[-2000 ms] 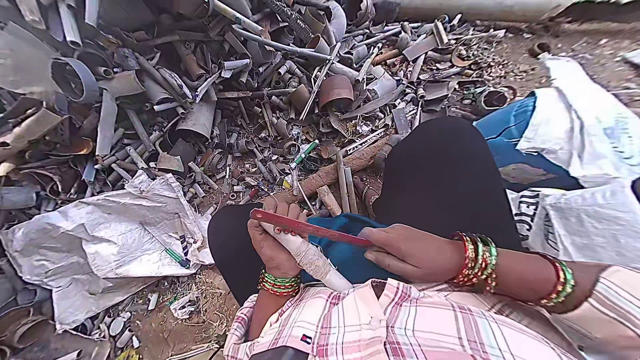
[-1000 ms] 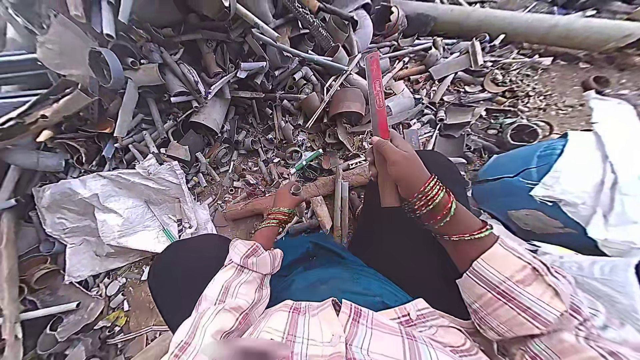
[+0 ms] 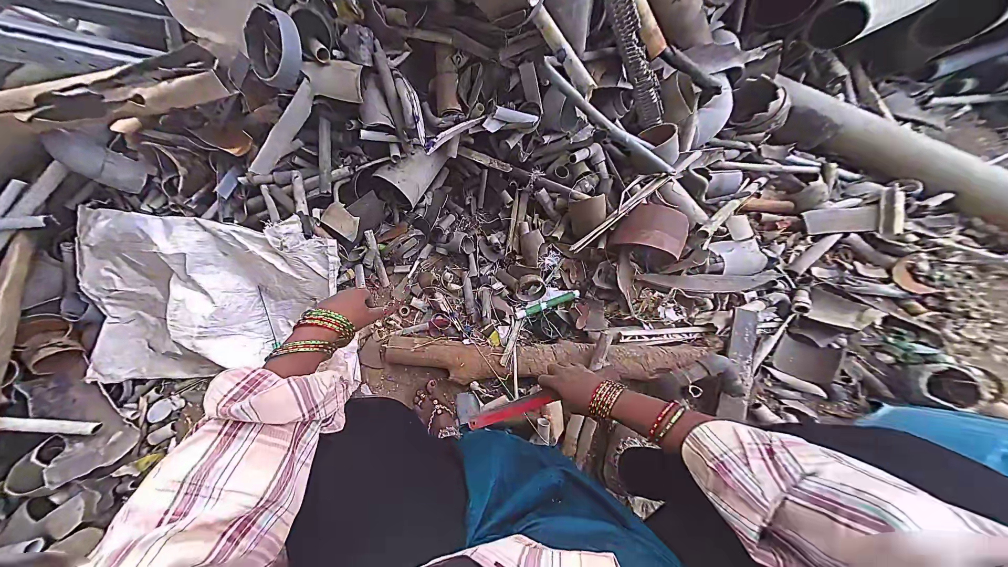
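My right hand (image 3: 573, 387) is closed around one end of a flat red bar (image 3: 512, 410), held low and nearly level just in front of a brown wooden log (image 3: 535, 360). Beside the white woven sack (image 3: 193, 291), my left hand (image 3: 354, 309) reaches over small pipe scraps (image 3: 409, 307) with its fingers curled down; whether they grip anything is hidden. A green and white tube (image 3: 549, 304) lies beyond the log, between the two hands. The bar's far end is close to a short grey pipe piece (image 3: 468, 408) near my foot (image 3: 435, 405).
A large heap of cut and broken plastic pipes (image 3: 409, 173) spreads ahead and to both sides. One thick long grey pipe (image 3: 890, 146) lies at the back right. Blue cloth (image 3: 945, 433) is at the right edge, and a reddish-brown pipe ring (image 3: 650, 232) sits beyond the log.
Two seconds ago both hands were together at the red bar and a pale pipe piece. My right hand then raised the bar and has now lowered it; my left hand has moved left, toward the sack.
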